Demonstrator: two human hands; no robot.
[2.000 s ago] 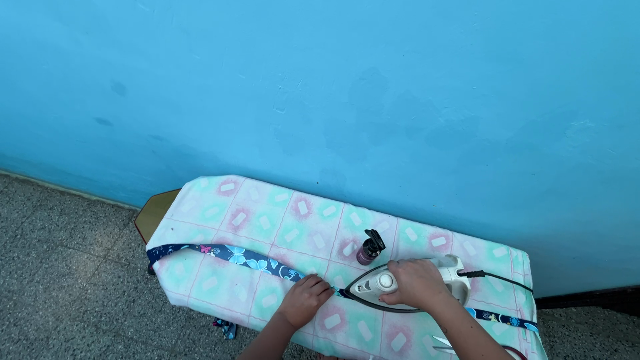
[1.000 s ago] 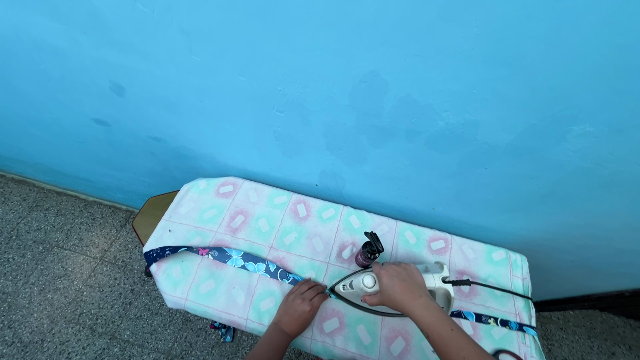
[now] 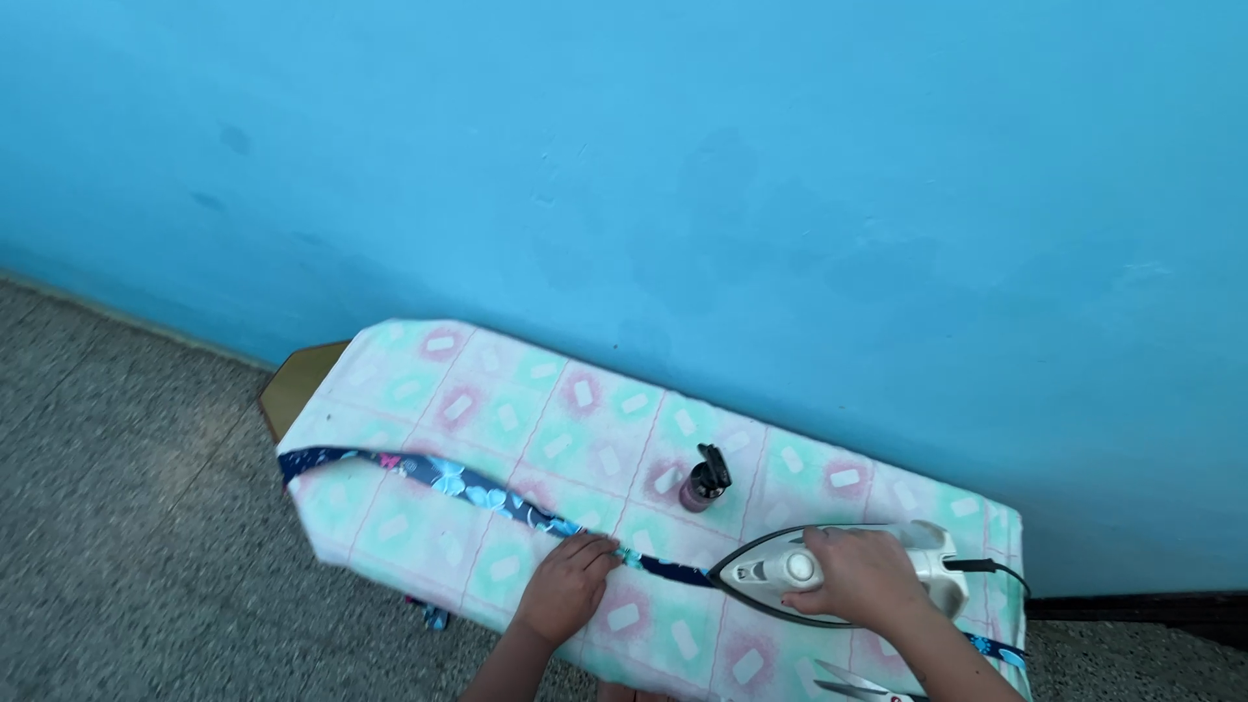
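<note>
A long navy floral fabric strip runs across the cloth-covered ironing board, wider on the left and narrower between my hands. With its fingertips, my left hand presses on the strip near the middle of the board. My right hand grips the handle of a white clothes iron, whose tip points left onto the strip. Part of the strip is hidden under the iron and shows again at the board's right edge.
A small dark spray bottle stands beyond the strip. Scissors lie at the near right edge. The iron's cord trails off to the right. A blue wall borders the board's far side. Fabric hangs below the near edge.
The iron in my right hand has moved right, away from my left hand. A narrow length of the strip now shows between them.
</note>
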